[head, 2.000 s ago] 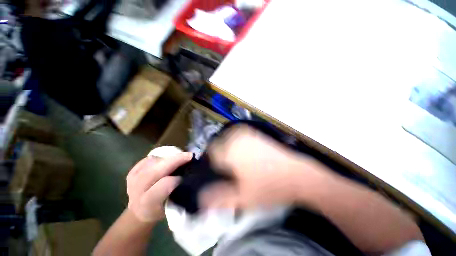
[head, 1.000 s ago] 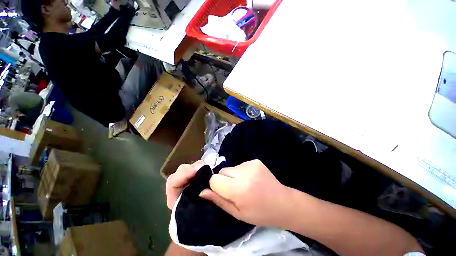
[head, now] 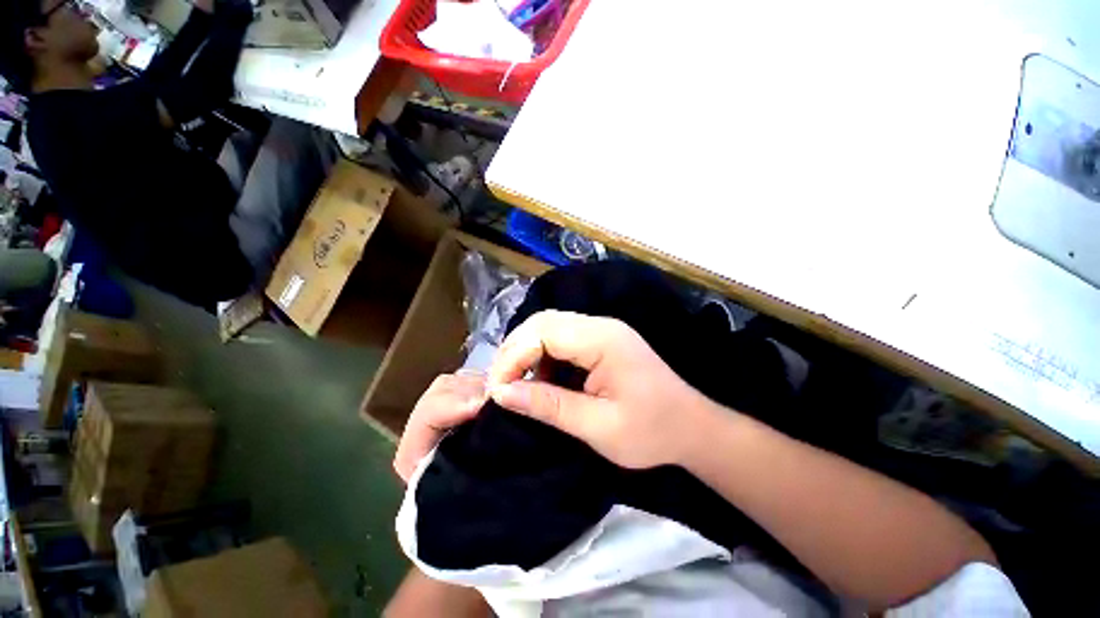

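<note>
Black fabric [head: 519, 489] lies bunched on the lap below the table's front edge, with off-white fabric [head: 627, 549] along its lower side. My left hand [head: 442, 417] holds the upper left edge of the black fabric; its palm and lower fingers are hidden by the cloth. My right hand [head: 603, 386] has thumb and forefinger pinched together beside the left fingertips at the fabric edge. Whether a thread or a bit of cloth is between the right fingertips is too small to tell.
White table [head: 748, 133] with wood edge and machine bed plate [head: 1062, 169] at right. Red basket [head: 464, 75] at the top. Open cardboard boxes [head: 323, 248] stand below. A person [head: 133, 181] in black sits at upper left.
From blurred motion, the hands have come to the fabric edge. Since one second ago, the right hand has risen slightly and its thumb and forefinger now meet in a pinch. The view has shifted.
</note>
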